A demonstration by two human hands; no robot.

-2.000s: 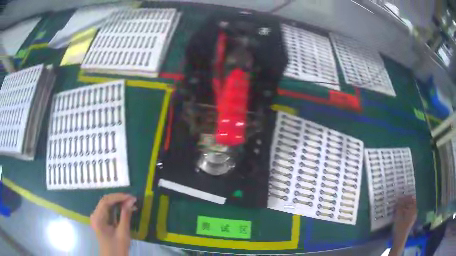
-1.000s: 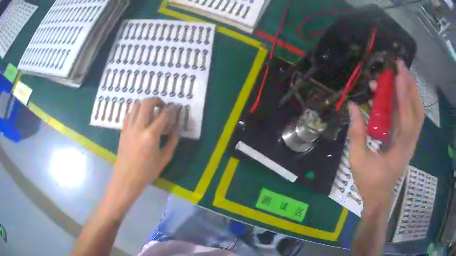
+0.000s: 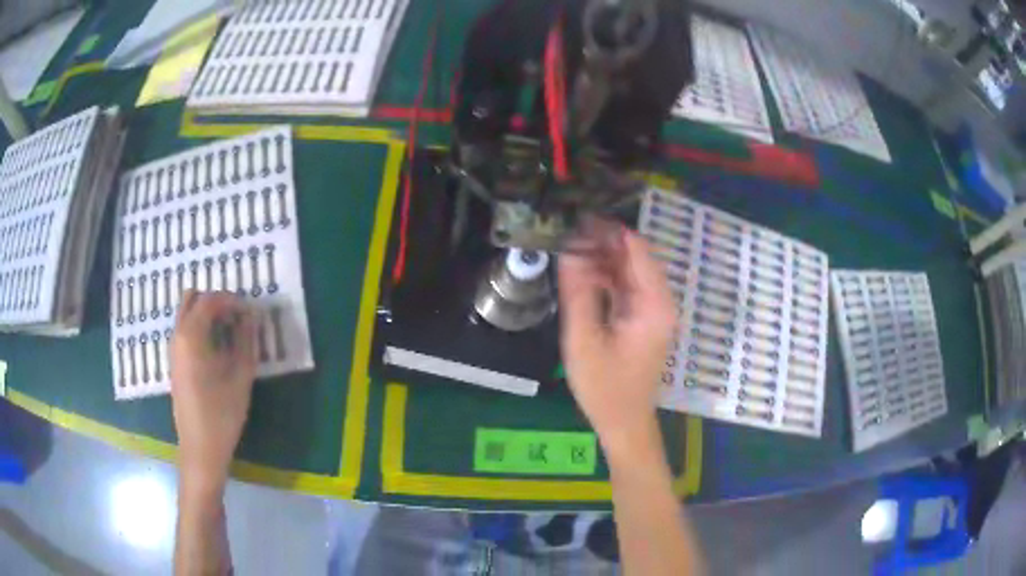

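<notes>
The black test fixture (image 3: pixel 450 315) stands in the middle, with a silver cylinder (image 3: pixel 512 302) at its front and a white round piece with a dark centre (image 3: pixel 527 264) on top. My left hand (image 3: pixel 216 338) is over the lower part of the left white tray (image 3: pixel 208 281), fingers bent down among the dark strips; whether it grips one is hidden. My right hand (image 3: pixel 613 298) is blurred, just right of the cylinder, fingers curled; its contents cannot be made out. The red handle's thick grip is not visible.
Two trays lie right of the fixture, the nearer (image 3: pixel 737 315) beside my right hand. Stacked trays (image 3: pixel 51 225) stand at far left, more trays lie behind. A green label (image 3: pixel 534 451) lies in front. Blue stool (image 3: pixel 928 518) at lower right.
My right hand has left the red handle and moved left beside the cylinder. The white round piece now shows on the cylinder. My left hand stays over the left tray. The view has shifted.
</notes>
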